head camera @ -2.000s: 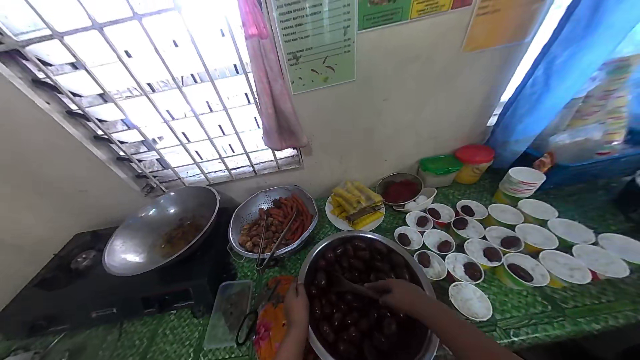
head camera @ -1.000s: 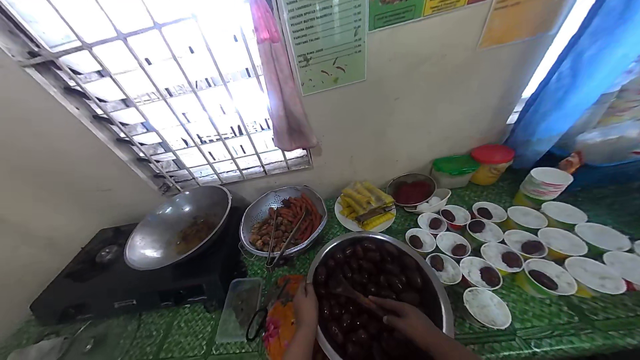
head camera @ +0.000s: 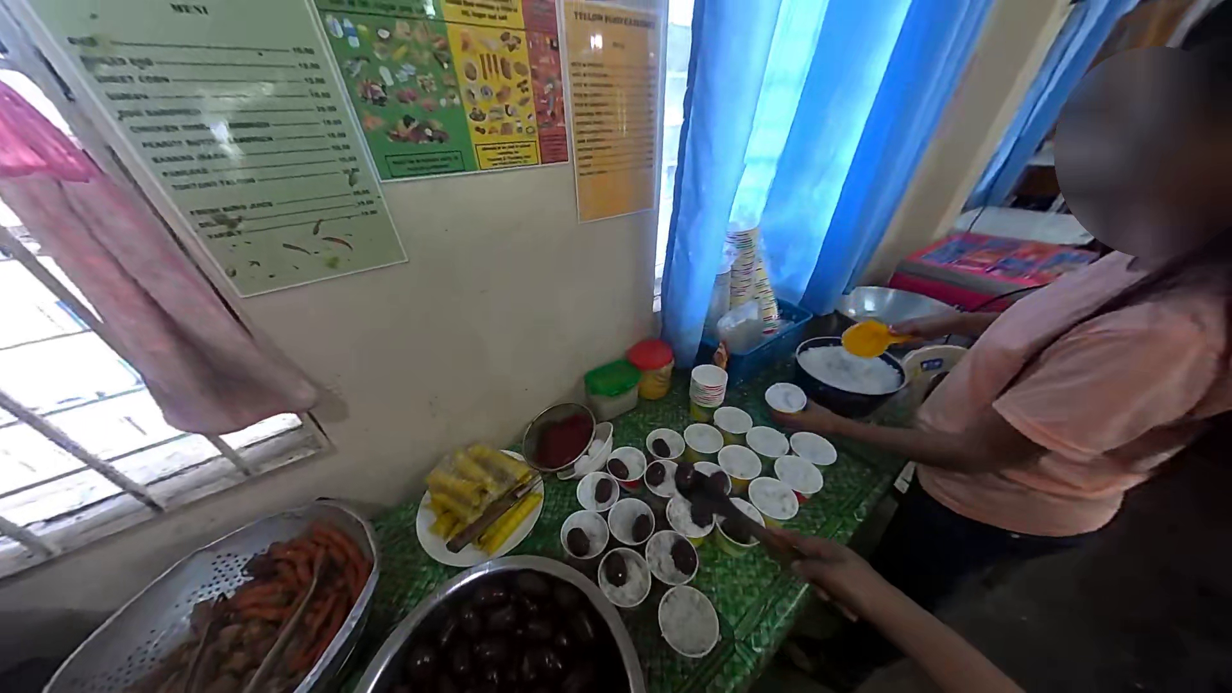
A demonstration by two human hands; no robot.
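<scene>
My right hand (head camera: 830, 570) grips the handle of a dark wooden spoon (head camera: 731, 515), whose bowl carries dark glossy pieces over the paper cups of rice. Several cups on the left of the group, such as one cup (head camera: 625, 576), hold a dark piece on the white rice; others, such as another cup (head camera: 798, 475), show rice only. A large metal bowl (head camera: 630, 640) of dark pieces in syrup stands at the bottom, cut by the frame edge. My left hand is out of view.
A co-worker (head camera: 1088, 404) at the right holds a rice cup (head camera: 785, 397) and a yellow scoop (head camera: 869, 338) near a pot of rice (head camera: 852, 370). A plate of yellow wrapped food (head camera: 481, 500), a strainer (head camera: 560, 436), lidded tubs (head camera: 613, 385) and a perforated metal basin (head camera: 183, 577) stand along the wall.
My right hand and the spoon have moved from the bowl of dark pieces to above the cups. My left hand has left the view. The view has swung right, bringing in the co-worker.
</scene>
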